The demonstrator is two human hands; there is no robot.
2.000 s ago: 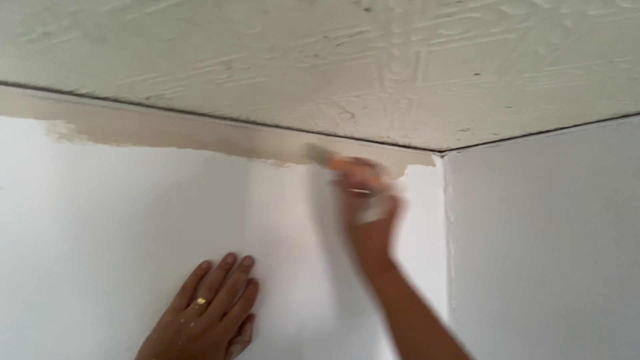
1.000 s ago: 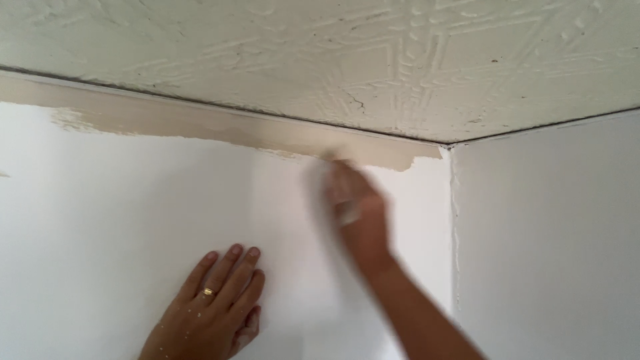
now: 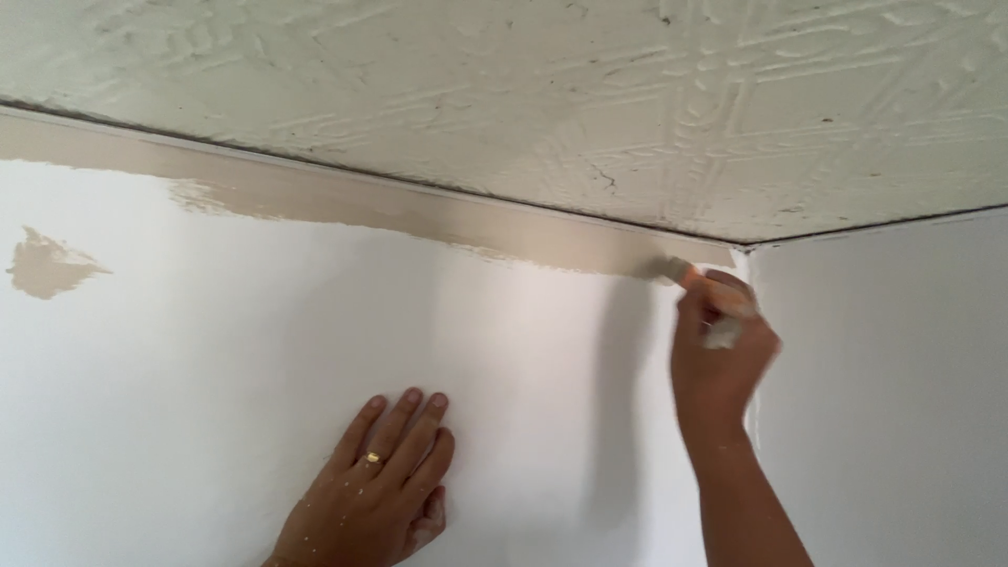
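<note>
My right hand (image 3: pixel 724 346) is closed around a paintbrush (image 3: pixel 683 272) with an orange part by its bristles. The slightly blurred bristles touch a band of beige paint (image 3: pixel 504 228) that runs along the top of the white wall (image 3: pixel 512 346), close to the corner. Lower down and to the left, my left hand (image 3: pixel 386 472) rests against the wall with its fingers somewhat spread, holding nothing. It wears a gold ring and has small paint specks on its back. A separate beige patch (image 3: pixel 53 264) shows on the wall at the far left.
Overhead is a pale embossed ceiling (image 3: pixel 551 102), with a dark gap along its edge. The wall meets a light grey side wall (image 3: pixel 882 354) at a corner (image 3: pixel 748 250) right of my right hand. A narrow trim (image 3: pixel 315 164) follows the wall's top.
My right hand has moved right along the beige band with the brush, towards the corner. My left hand stays on the wall. The view has shifted slightly, so more of the left patch shows.
</note>
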